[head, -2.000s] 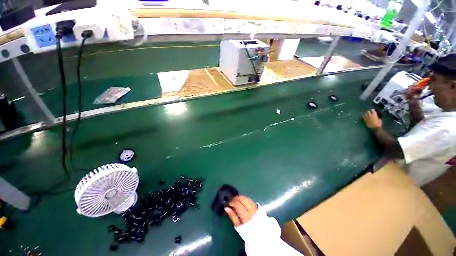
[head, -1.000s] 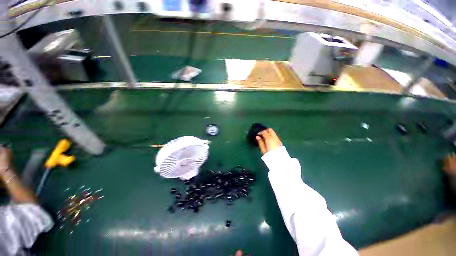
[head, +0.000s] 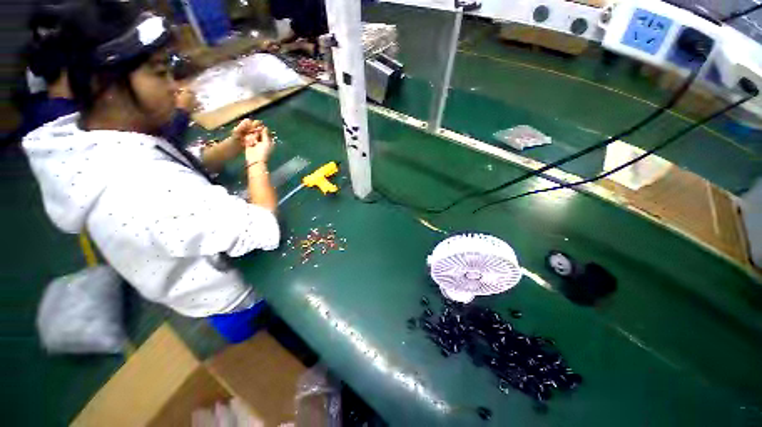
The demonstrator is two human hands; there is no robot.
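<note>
Neither of my hands shows. A round black housing (head: 591,284) stands on the green bench (head: 384,250) right of the fan, slightly blurred. A round unit with a pale face (head: 560,263) lies against its left side. A loose pile of small black plastic parts (head: 510,350) is spread in front of the white desk fan (head: 474,268). One small black part lies apart at the pile's near edge.
A person in a white hooded top (head: 159,208) works at the left. Near them are a yellow glue gun (head: 322,178) and scattered small coppery parts (head: 317,243). A white post (head: 351,108), hanging black cables, a brown carton (head: 180,379) and plastic bags also show.
The view has swung left. My hand, which was on the black housing, is out of the picture. The housing now stands beside the pale-faced unit.
</note>
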